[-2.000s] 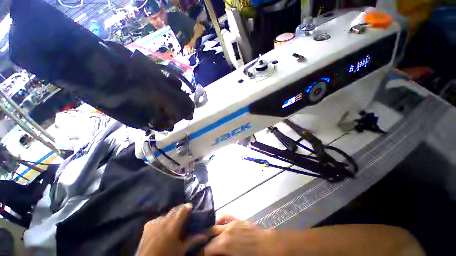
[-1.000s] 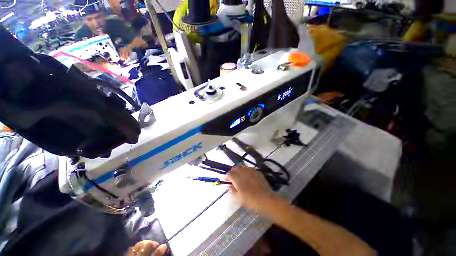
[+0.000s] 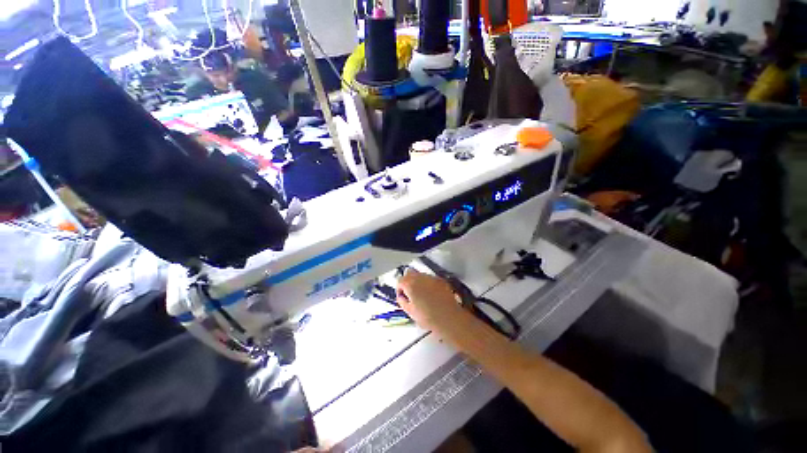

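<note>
My right hand (image 3: 429, 303) is under the machine arm, on the looped black strips (image 3: 482, 311); its fingertips are hidden, so I cannot tell what it holds. My left hand (image 3: 326, 449) shows only as a sliver at the bottom edge, by the garment. The black fabric panel (image 3: 168, 389) lies left of and under the needle area, with grey fabric (image 3: 44, 323) heaped at the far left. The white sewing machine (image 3: 341, 265) has a blue stripe and lettering. Small blue and yellow-green snips (image 3: 392, 317) lie on the bed left of my right hand.
A large black cloth (image 3: 146, 159) hangs above the machine head. A small black item (image 3: 531, 265) lies on the bed at the right. Ruler markings (image 3: 416, 398) run along the front edge. Dark thread cones (image 3: 381, 46) stand behind. A person (image 3: 217, 71) sits at another station.
My right hand has left the garment and moved right, under the arm to the black strips. My left hand has dropped almost out of the picture. The camera view has shifted.
</note>
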